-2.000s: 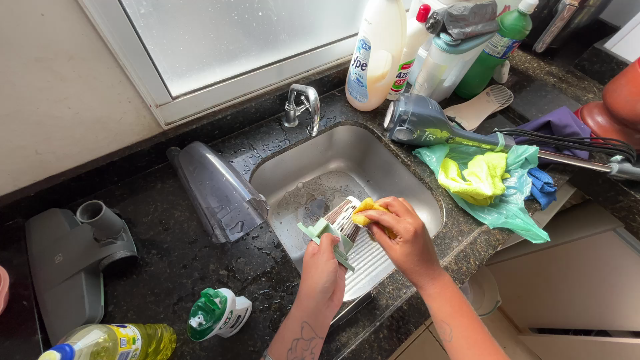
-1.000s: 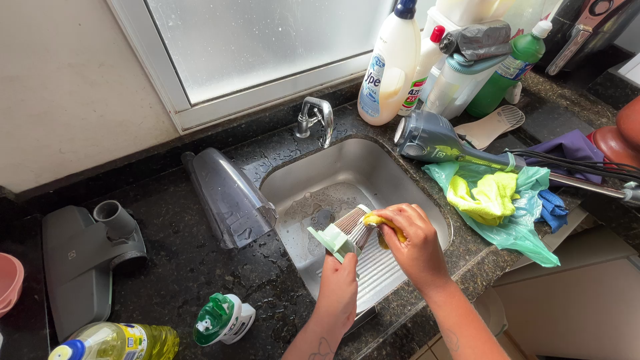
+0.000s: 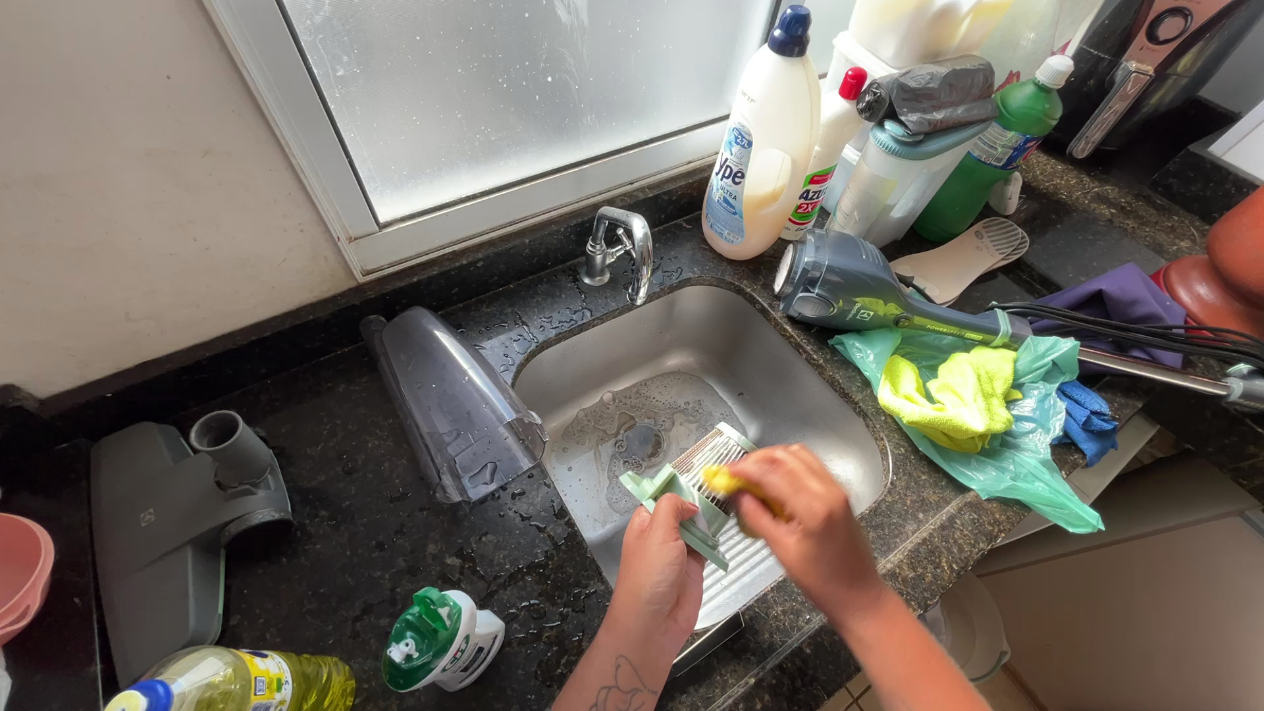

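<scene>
My left hand (image 3: 660, 568) grips the pale green plastic frame of a pleated vacuum cleaner filter (image 3: 706, 459), which is held tilted above the sink's ribbed drain area. In my right hand (image 3: 805, 513) is a yellow sponge (image 3: 729, 481), pinched in the fingers and pressed to the pleats; most of it is hidden by the hand. Below is a stainless steel sink (image 3: 829, 395), with wet, foamy residue around its drain (image 3: 640, 442). A chrome faucet (image 3: 622, 247) stands behind the basin. The clear grey dust cup (image 3: 459, 405) lies wet on the counter left of the sink.
A grey vacuum floor head (image 3: 163, 533), a green-capped white bottle (image 3: 444, 640) and a yellow liquid bottle (image 3: 257, 681) are at left. Right of the sink lie a stick vacuum body (image 3: 849, 281) and a yellow-green cloth (image 3: 953, 400) on a green plastic bag (image 3: 1037, 444). Detergent bottles (image 3: 760, 148) stand behind.
My right hand stays at the filter with the sponge, its position on the pleats slightly shifted. The filter remains in my left hand.
</scene>
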